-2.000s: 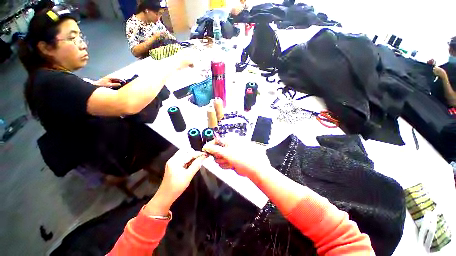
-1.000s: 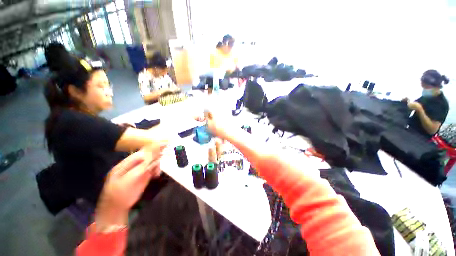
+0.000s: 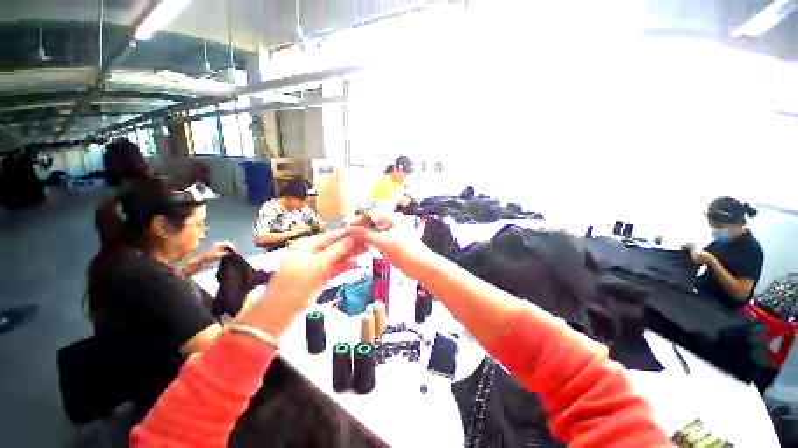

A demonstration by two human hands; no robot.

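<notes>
My left hand [image 3: 311, 262] and my right hand [image 3: 391, 238] are raised together in front of me, fingertips close or touching. Something small and dark shows at the fingertips, too small to name; no needle or thread can be made out. The dark garment [image 3: 512, 407] with its glinting edge trim [image 3: 480, 404] lies over the table's near edge below my right forearm. Black thread cones [image 3: 341, 367] with green-ringed ends stand on the table below my hands, beside two tan thread cones [image 3: 379, 319].
A button pile [image 3: 398, 346] and a smartphone [image 3: 444, 355] lie right of the cones. A pink bottle [image 3: 381, 284] and blue pouch [image 3: 356, 296] stand behind. Large black garments [image 3: 560, 271] cover the right. A person [image 3: 144, 289] sits close at left; others sit around the table.
The view has tilted up. My hands were together low over the cones, then apart with the right reaching far out; now they meet again, raised.
</notes>
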